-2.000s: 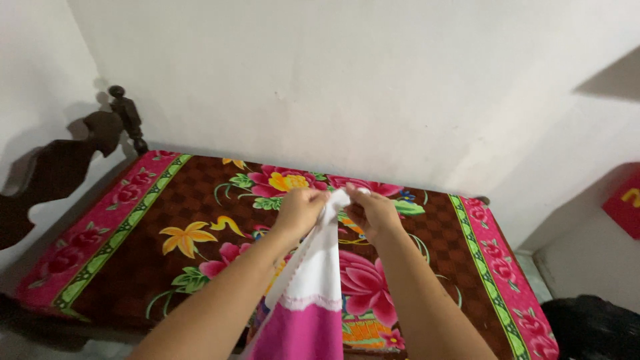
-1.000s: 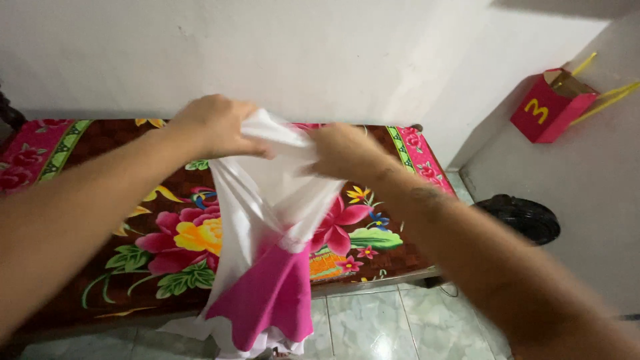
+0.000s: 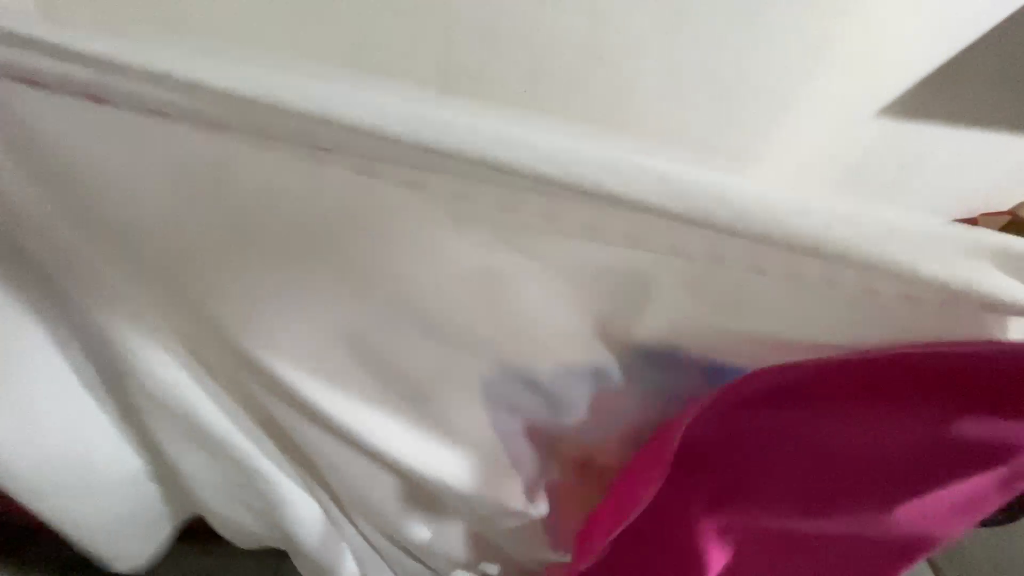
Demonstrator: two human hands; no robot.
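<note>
A white cloth with a magenta part fills most of the head view, very near the camera and blurred by motion. Its white upper edge runs taut and slanting from the upper left down to the right side. Loose folds hang below at the lower left. A blurred blue and reddish patch shows between the white and the magenta. Neither my left hand nor my right hand can be seen; the cloth reaches past both sides of the picture.
Behind the cloth stands a pale wall, with a grey shape at the upper right. A small piece of a red object shows at the right edge. Parts of the floor appear at the bottom.
The cloth hung bunched between both hands over the bed; now it is spread wide close before the camera and hides the bed. Both hands have left the view.
</note>
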